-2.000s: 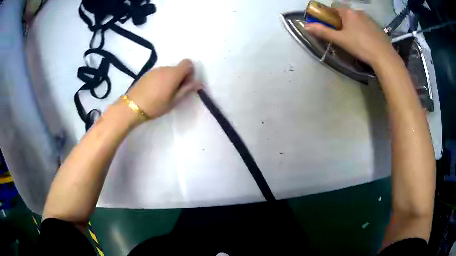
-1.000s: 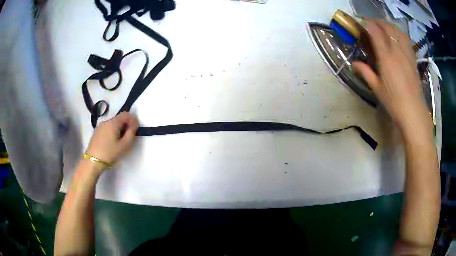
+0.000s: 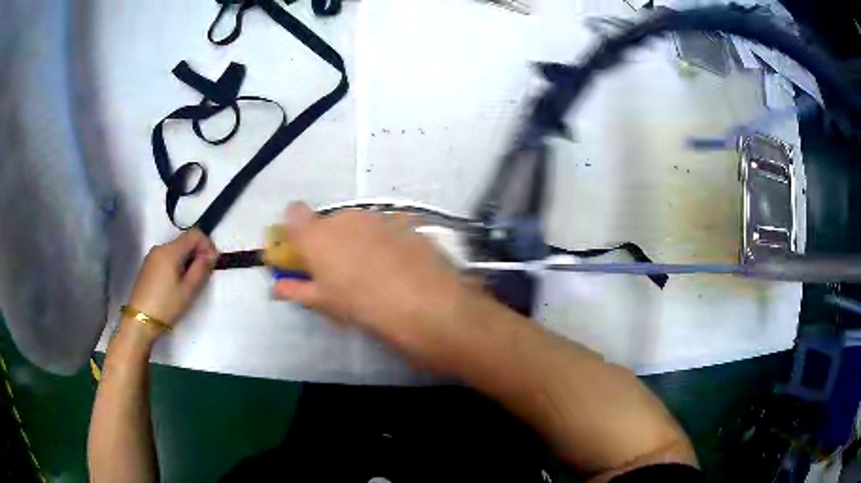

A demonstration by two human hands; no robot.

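Note:
The black tape (image 3: 274, 141) lies in loose loops at the left of the white-covered table and runs to my left hand. My left hand (image 3: 173, 276) pinches it at the lower left. Past the fingers, a short straight stretch shows, then it passes under the iron. Its free end lies twisted to the right. My right hand (image 3: 363, 274), blurred, grips the handle of the steam iron (image 3: 434, 224) over the tape. The hand and forearm cover much of the iron. Whether its sole touches the tape cannot be seen.
The iron's dark hose and a pale cord arc blurred from the iron to the right. The silver iron rest (image 3: 769, 203) sits at the table's right edge. White papers lie at the upper right. A grey-blue padded form (image 3: 47, 189) stands along the left edge.
The right hand has brought the iron from the upper right down and left onto the stretched tape's line. The iron rest is now uncovered. The left hand still holds the tape, slightly further left.

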